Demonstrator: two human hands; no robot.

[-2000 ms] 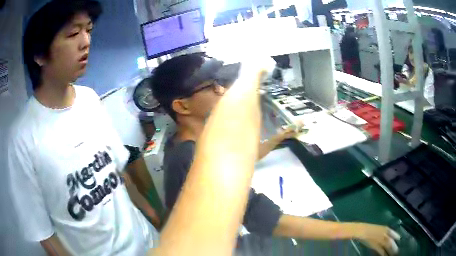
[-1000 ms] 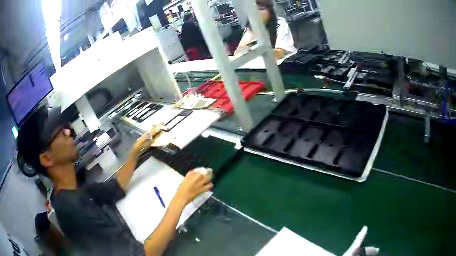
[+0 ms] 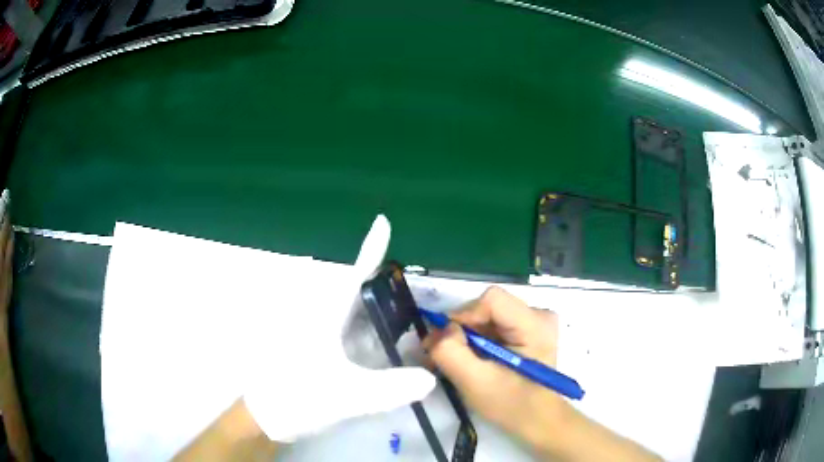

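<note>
A black phone middle frame (image 3: 391, 307) is held tilted over the white paper sheet (image 3: 199, 334). My left hand (image 3: 334, 379), in a white glove, grips the frame from the left, with its thumb across the open window. My bare right hand (image 3: 497, 352) holds a blue marker pen (image 3: 533, 370). The pen's tip end is at the frame's right side, just below the solid camera end; whether it touches cannot be told. A small blue mark (image 3: 395, 442) shows on the paper below the hands.
Two loose frames (image 3: 560, 236) lie overlapping on the green bench (image 3: 361, 117) at right. A stained paper sheet (image 3: 754, 244) lies beside a white machine edge at far right. A black blister tray (image 3: 163, 34) is at the upper left. Part of a person's arm shows at the left edge.
The view has turned from the two people down to the bench. The seated person is mostly out of view. My hands now show, holding a frame and the blue pen.
</note>
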